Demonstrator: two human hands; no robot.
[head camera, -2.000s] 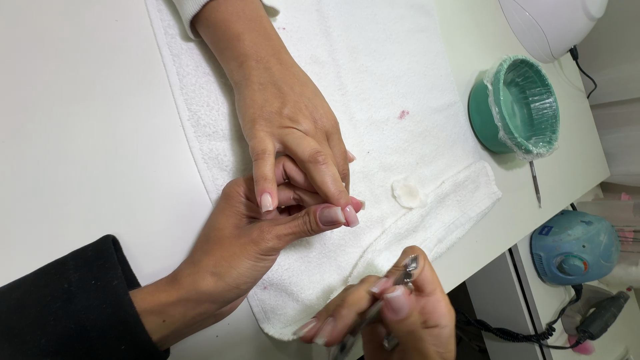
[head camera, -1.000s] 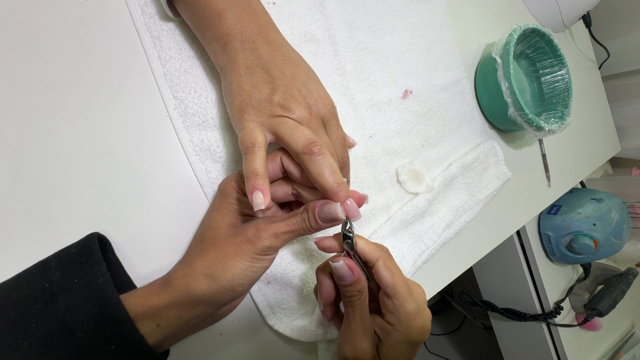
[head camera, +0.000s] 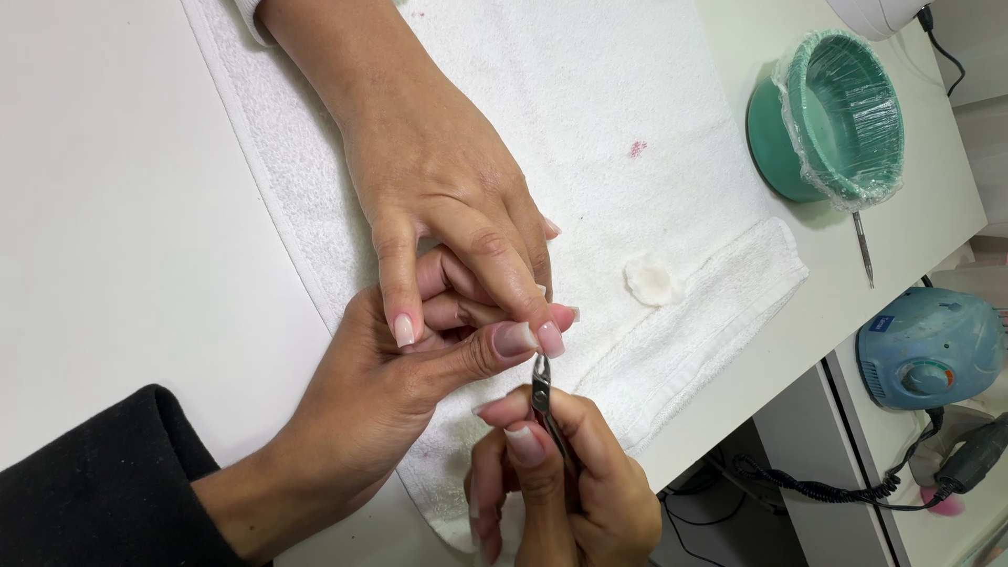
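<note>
My left hand (head camera: 409, 378), in a black sleeve, grips a finger of another person's hand (head camera: 441, 173), with my thumb close by its nail. That hand lies palm down with its fingers apart. In my right hand (head camera: 567, 480) is a pair of metal cuticle nippers (head camera: 542, 386); the tip is at the side of the gripped finger's nail. Whether the jaws are parted is too small to tell. Beneath the hands is a white towel (head camera: 551, 94) with small pink marks, and a round cotton pad (head camera: 651, 281) rests on it.
On the white table (head camera: 118, 197), at the right, stands a green bowl (head camera: 772, 142) lined with clear plastic. A thin metal tool (head camera: 864, 248) lies beside it. Past the table edge are a blue nail drill unit (head camera: 929, 346), its black handpiece (head camera: 972, 453) and a coiled cord (head camera: 819, 492).
Two seconds ago the nippers were low and away from the nail; my right hand has since moved up with them to the gripped fingertip. My left hand keeps its hold.
</note>
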